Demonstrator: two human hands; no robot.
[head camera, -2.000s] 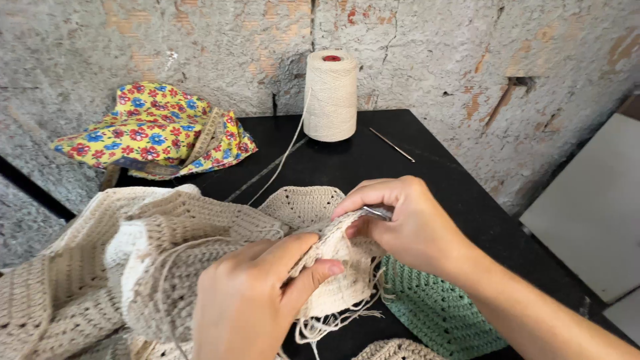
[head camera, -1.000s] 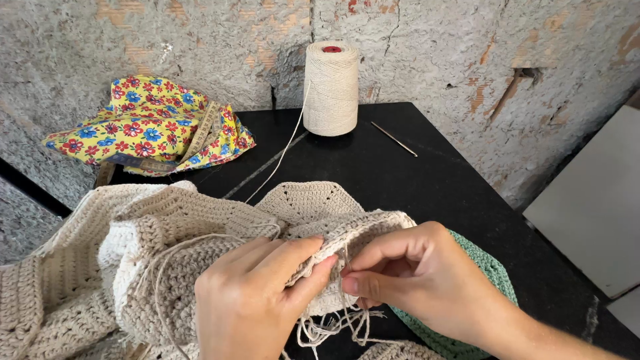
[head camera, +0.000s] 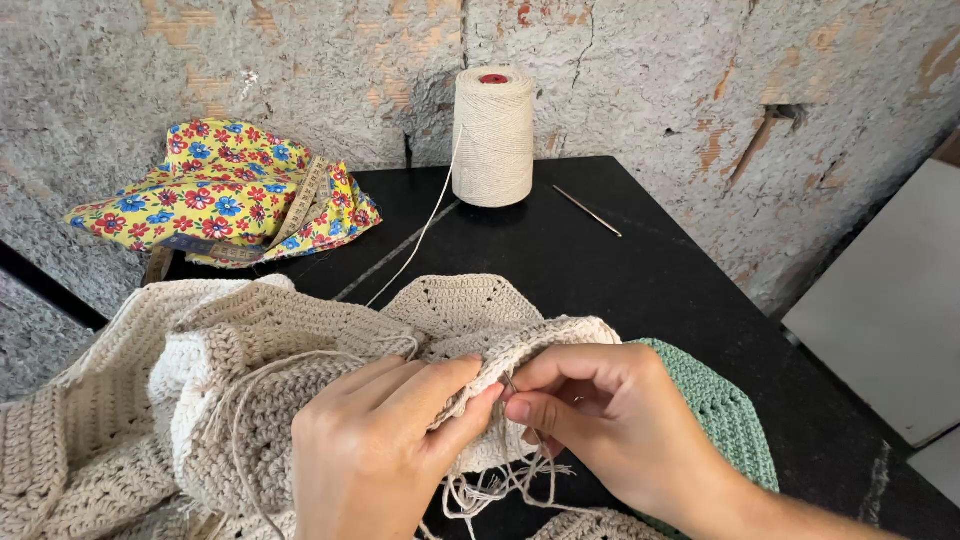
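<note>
Beige crocheted fabric (head camera: 247, 315) lies bunched across the front of the black table. My left hand (head camera: 382, 442) pinches its folded edge between thumb and fingers. Close by on the right, my right hand (head camera: 600, 405) grips a thin metal needle or hook (head camera: 511, 382), its tip at the fabric edge; the rest is hidden in the fingers. Loose yarn ends (head camera: 495, 487) hang below both hands. An octagonal beige crocheted piece (head camera: 465, 304) lies behind them, and a green crocheted piece (head camera: 716, 405) is at the right, partly behind my right hand.
A cone of cream yarn (head camera: 493, 142) stands at the back of the black table (head camera: 645, 277), its strand running down to the fabric. A metal crochet hook (head camera: 587, 211) lies right of it. Floral cloth (head camera: 217, 187) with a measuring tape (head camera: 304, 199) rests back left, against a rough wall.
My right hand has come down from the top of the fabric edge to beside my left thumb. The fabric's upper edge, earlier under the right fingers, now shows above them.
</note>
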